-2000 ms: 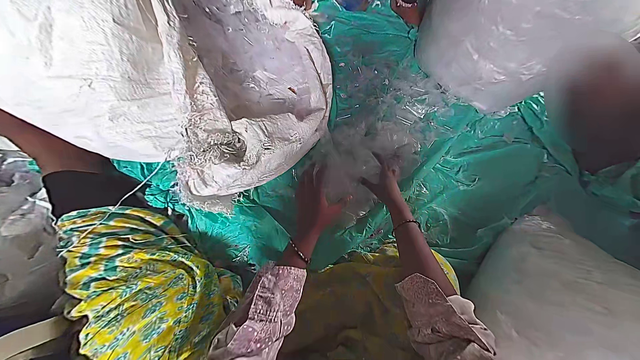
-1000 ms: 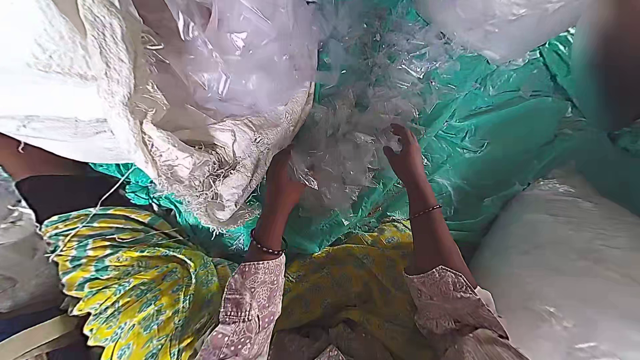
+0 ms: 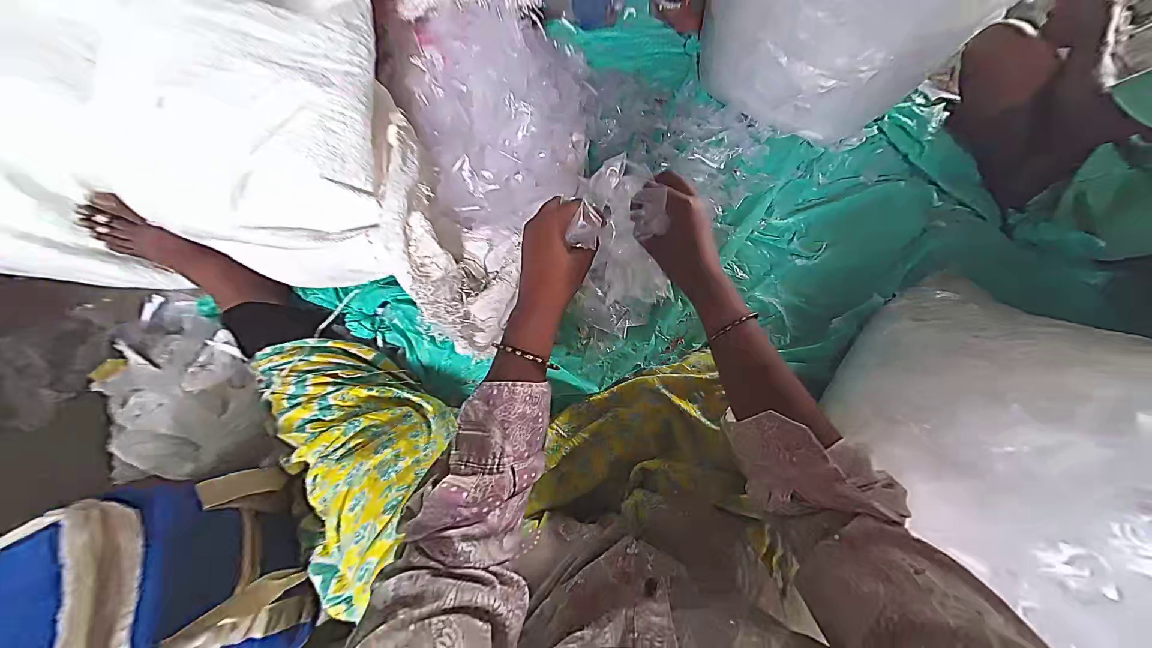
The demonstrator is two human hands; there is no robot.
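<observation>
My left hand (image 3: 560, 247) is closed on a piece of clear plastic film (image 3: 585, 225), just right of the open mouth of a white woven sack (image 3: 423, 261). Opposite it, my right hand (image 3: 677, 225) grips clear film too, its fingers curled inward. Between the two hands is crumpled clear film (image 3: 621, 256). Loose film scraps (image 3: 513, 117) fill the sack's mouth, and more lie scattered over the green plastic sheet (image 3: 828, 211) beneath and beyond my hands.
Full translucent bags stand at the right (image 3: 1008, 432) and top (image 3: 810, 63). A bare foot (image 3: 126, 225) rests by the white sack at left. Below it are a bundle of clear plastic (image 3: 189, 405) and a blue bag with beige straps (image 3: 180, 540). Another person's limb (image 3: 1017, 99) is at upper right.
My hands were lower over the scrap pile, and a second ago the right one was apart with its fingers spread. Now both are raised close together, closed on film.
</observation>
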